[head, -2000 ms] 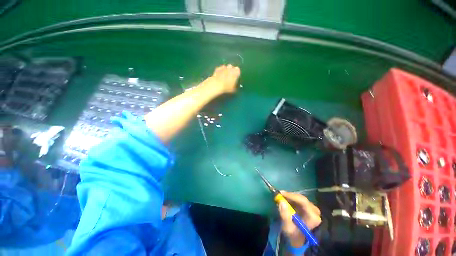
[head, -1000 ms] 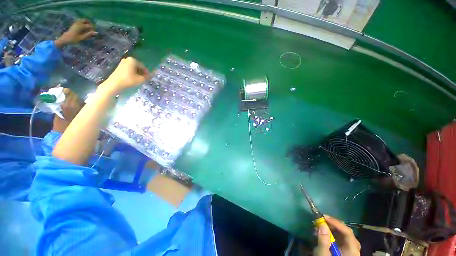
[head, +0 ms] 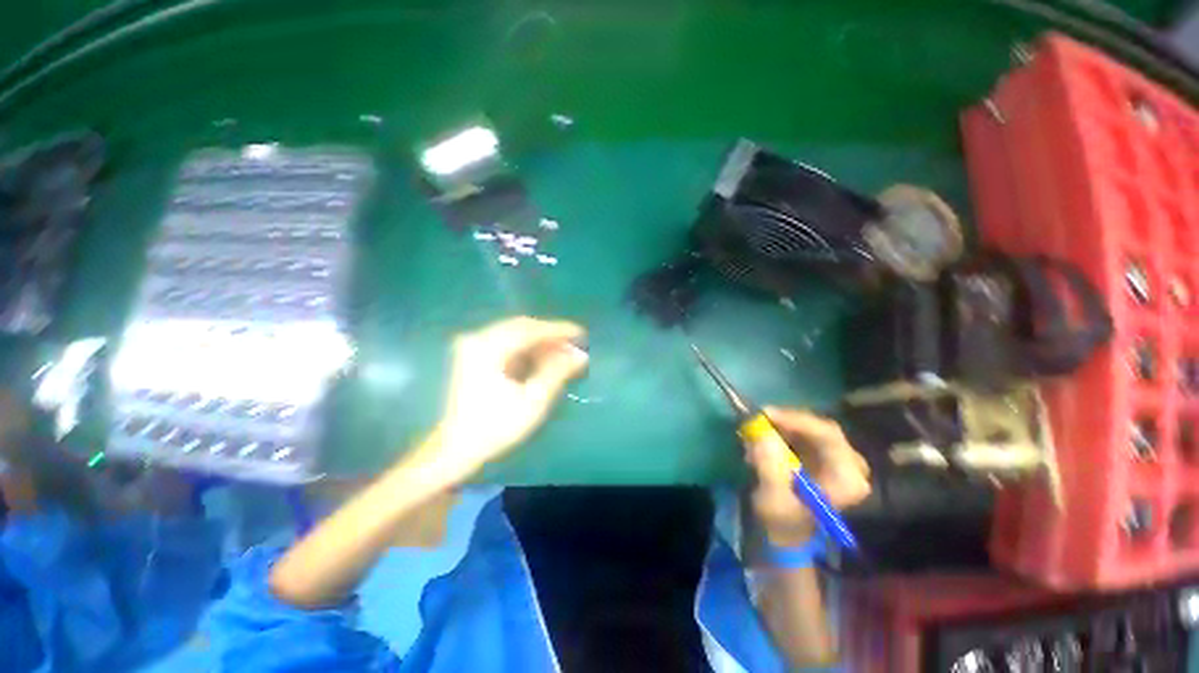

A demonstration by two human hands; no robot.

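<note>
My left hand is over the middle of the green mat, with thumb and fingertips pinched together; a tiny pale spot shows at the fingertips, too blurred to name. My right hand holds a soldering iron with a yellow-and-blue handle, its tip pointing up and left near the dark pile of short leads. The solder spool stands beyond my left hand, with small white-tipped parts beside it. The solder wire is mostly blurred.
A clear blister tray lies at left. A black fan and a round crusty pot stand right of centre. A dark iron stand sits beside the red tray. A black part tray is at lower right. Blue sleeves show at far left.
My left hand has moved from over the blister tray to the mat's middle, fingers pinched. The view has swung right. My right hand still holds the iron. The neighbour's hands are no longer clearly seen.
</note>
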